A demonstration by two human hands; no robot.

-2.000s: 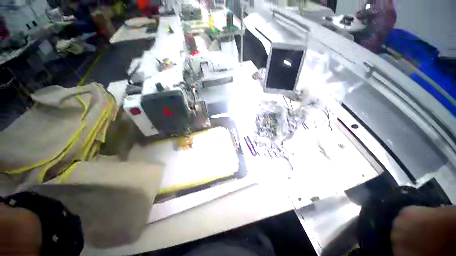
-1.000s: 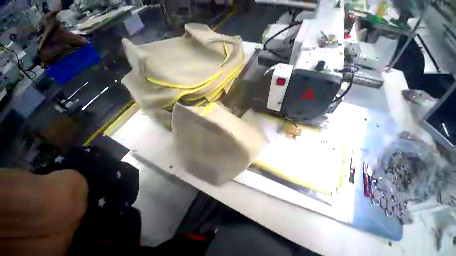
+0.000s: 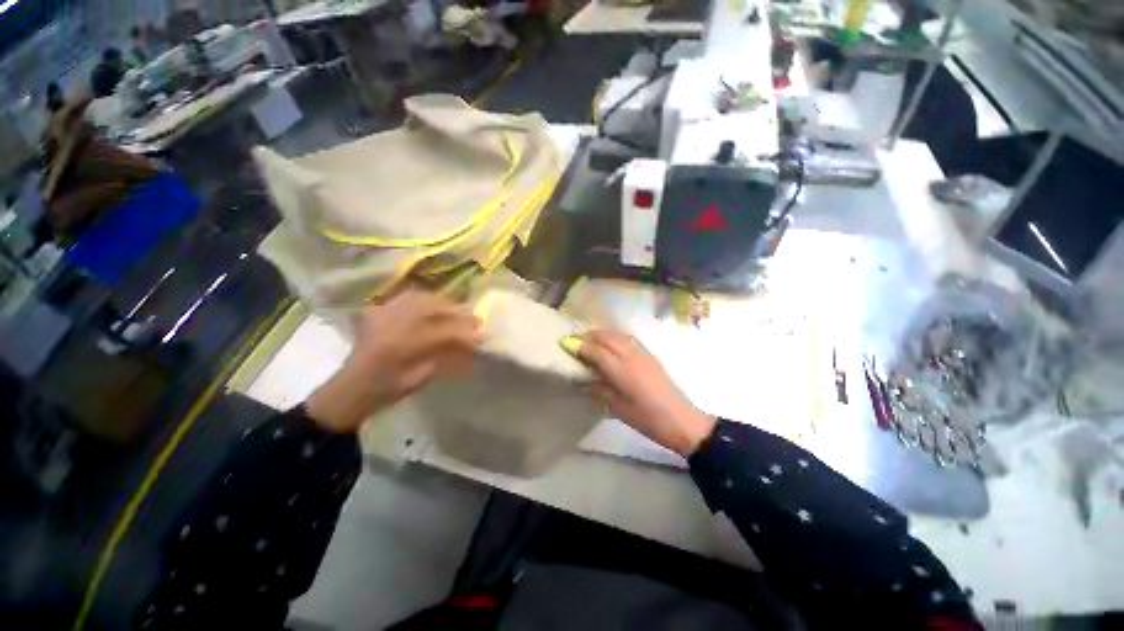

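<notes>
A beige bag body (image 3: 505, 413) lies at the table's front edge, left of the sewing machine, with its top edge towards the machine. My left hand (image 3: 401, 351) is at its upper left edge, blurred; its grip cannot be told. My right hand (image 3: 629, 385) is shut on the bag's upper right edge, with a small yellow strip at the fingertips. The sewing machine head (image 3: 715, 224) stands behind a pale clamp plate (image 3: 752, 358). A floppy stack of bag bodies (image 3: 395, 185) with yellow piping lies behind my left hand.
Loose silvery hardware (image 3: 943, 425) lies on the right, partly in a clear plastic bag (image 3: 986, 327). A dark control panel (image 3: 1062, 203) stands at the far right. A blue bin (image 3: 136, 228) stands on the left beyond a yellow floor line (image 3: 160, 462).
Both hands have come in over the table to the bag body; my right hand has taken hold of its edge. The view has swung left since the earliest frame, then slightly back.
</notes>
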